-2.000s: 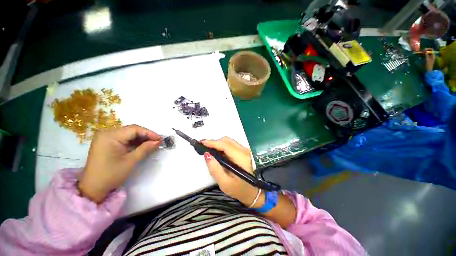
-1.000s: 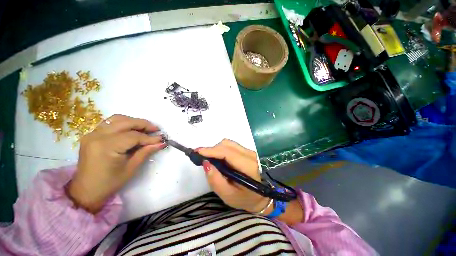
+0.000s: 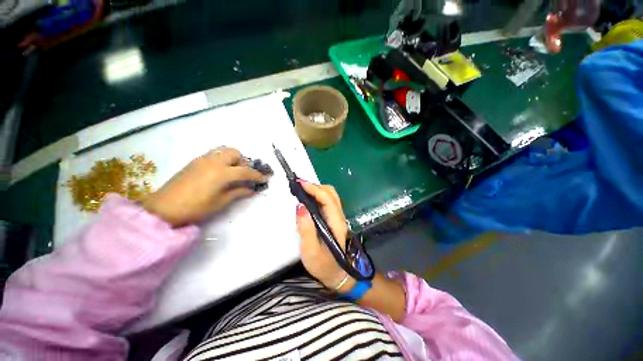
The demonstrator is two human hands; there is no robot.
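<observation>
My right hand (image 3: 323,229) holds a black soldering iron (image 3: 314,211) like a pen, its thin tip pointing up and away, clear of the white board (image 3: 247,236). My left hand (image 3: 208,185) reaches over the small dark components (image 3: 259,169) in the middle of the board. Its fingertips are at the pile's left side and partly cover it; whether they pinch a component cannot be told. A loose pile of tiny gold contact pieces (image 3: 106,185) lies at the board's left.
Right of the board stand a round tan pot (image 3: 321,132) with pale bits inside, a green tray (image 3: 384,127) with tools and a black box with a round grille (image 3: 445,149). A person's blue sleeve (image 3: 613,120) is at the far right.
My left hand has moved from in front of the iron's tip to the dark pile, away from the iron. The iron has been lifted and turned more upright. The view has shifted.
</observation>
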